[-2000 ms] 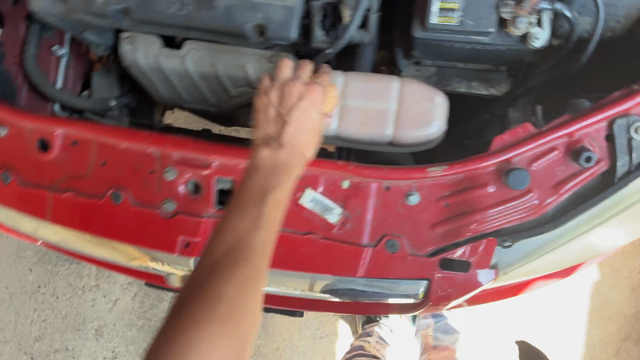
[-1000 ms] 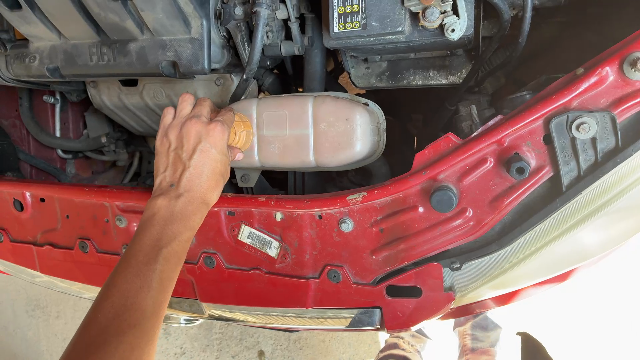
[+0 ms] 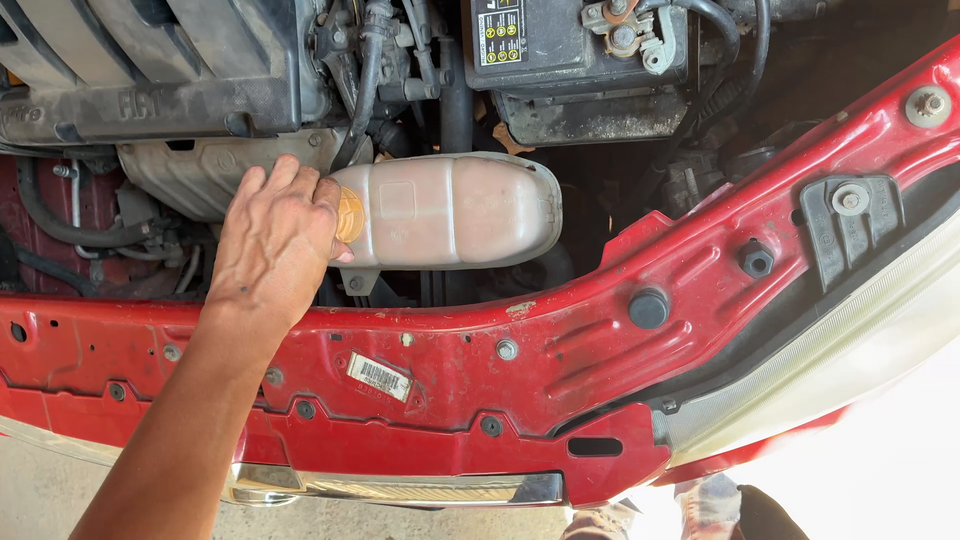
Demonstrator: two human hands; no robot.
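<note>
My left hand (image 3: 277, 232) reaches in from the lower left, back of the hand up, over the front of an open engine bay. Its thumb and fingers are closed around the ribbed orange cap (image 3: 349, 215) at the left end of a translucent plastic coolant expansion tank (image 3: 457, 210). The fingers hide the cap's left part. Whether the cap is loose on the neck cannot be told. Pinkish, cloudy plastic forms the tank, with a seam around its edge and a bracket below. My right hand is out of view.
A red front crossmember (image 3: 450, 352) runs beneath my forearm, with bolts and a label. Behind the tank are a Fiat engine cover (image 3: 150, 105), a metal heat shield (image 3: 195, 169), hoses and a battery (image 3: 555, 67). A headlight (image 3: 840, 360) lies at right.
The view has shifted and is sharper now. My left hand stays at the orange cap throughout.
</note>
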